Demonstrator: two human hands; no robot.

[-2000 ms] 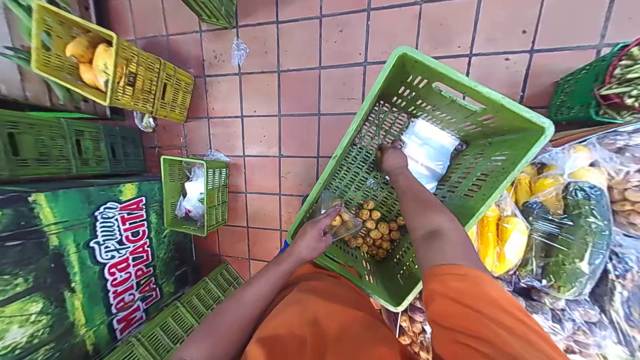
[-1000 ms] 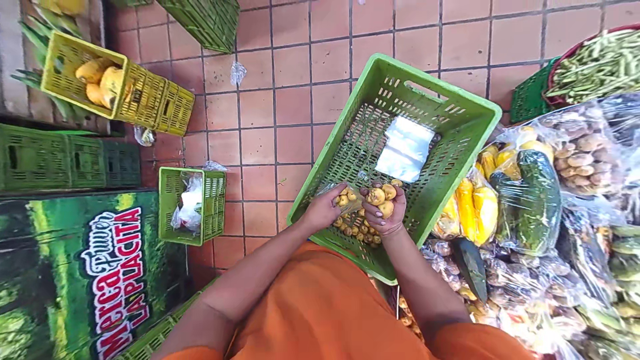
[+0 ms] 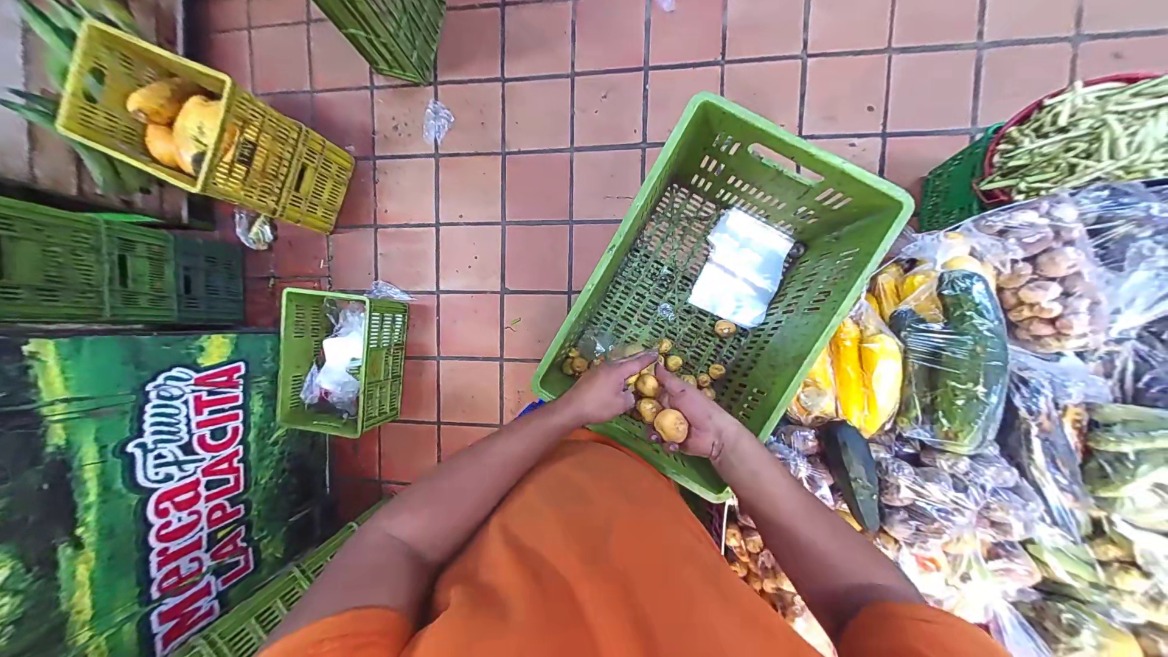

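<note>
In the head view a green plastic crate [image 3: 620, 239] stands tilted in front of me. Several small yellow potatoes [image 3: 671, 425] rest in my right hand [image 3: 701, 415], over the crate's near end. My left hand [image 3: 602, 388] is closed on a clear plastic bag [image 3: 598, 347], close beside the right hand. More small potatoes [image 3: 716, 371] lie on the crate floor under and around the hands. A stack of white plastic bags [image 3: 741, 266] lies flat farther up in the crate. What lies inside the held bag is partly hidden.
Bagged yellow squash [image 3: 862, 370], dark green zucchini [image 3: 972, 356] and other wrapped produce lie to the right, below a basket of green pods [image 3: 1077, 137]. At left are a small green crate with plastic waste [image 3: 285, 365], yellow crates [image 3: 274, 173] and a printed green panel [image 3: 82, 493].
My right hand has moved from the white bags down to the near end, where it now holds potatoes beside my left hand. The white stack has stayed in the crate.
</note>
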